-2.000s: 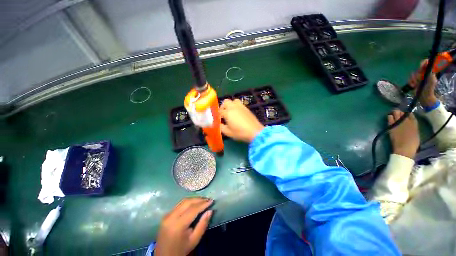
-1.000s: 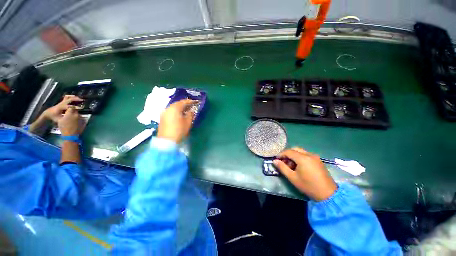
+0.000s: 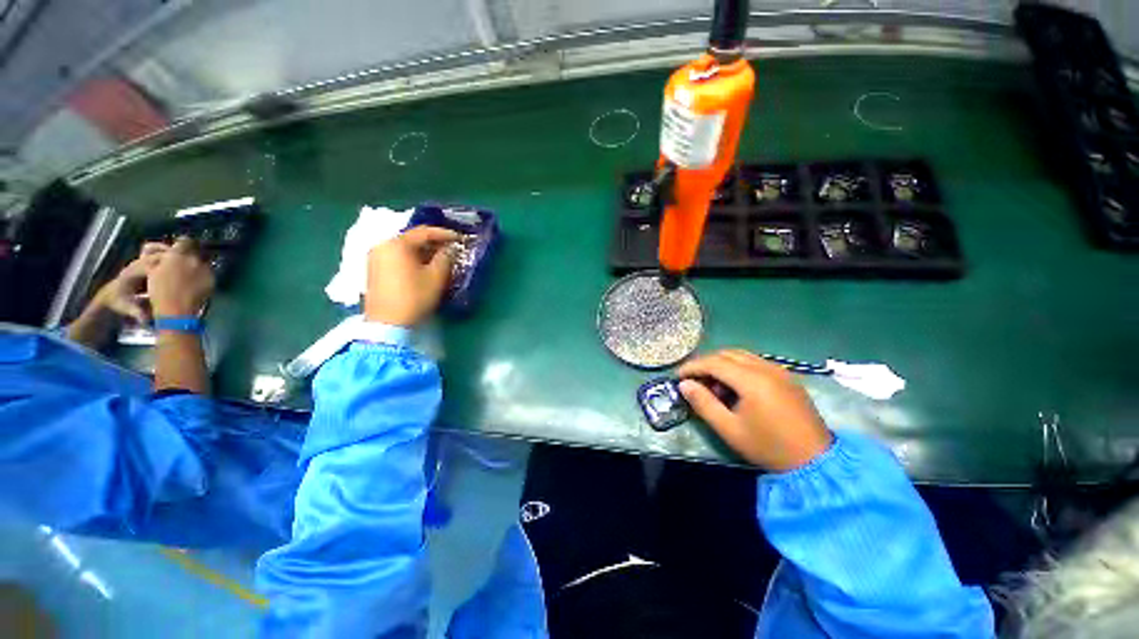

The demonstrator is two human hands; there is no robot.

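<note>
My left hand (image 3: 406,277) is at the dark blue parts bin (image 3: 478,256), fingertips over the silver parts; whether a part is pinched cannot be told. My right hand (image 3: 758,406) holds a small dark square watch unit (image 3: 662,403), silver inside, by its right edge at the bench front. A round grey speckled screw plate (image 3: 650,321) lies just behind the unit. The orange electric screwdriver (image 3: 702,150) hangs upright with its tip over the plate's back rim. A black blister tray (image 3: 862,265) with units in most pockets lies behind the plate.
A white cloth (image 3: 362,256) and white tube (image 3: 327,346) lie left by the bin. A thin tool and white scrap (image 3: 866,378) lie right. A second tray (image 3: 1089,119) is at far right. A binder clip (image 3: 1049,468) is on the front edge. Another worker's hands (image 3: 162,285) are at left.
Two seconds ago my right hand was at the tray; it now holds the unit by the plate. My left hand moved to the bin. The screwdriver has swung from the bench back to over the plate.
</note>
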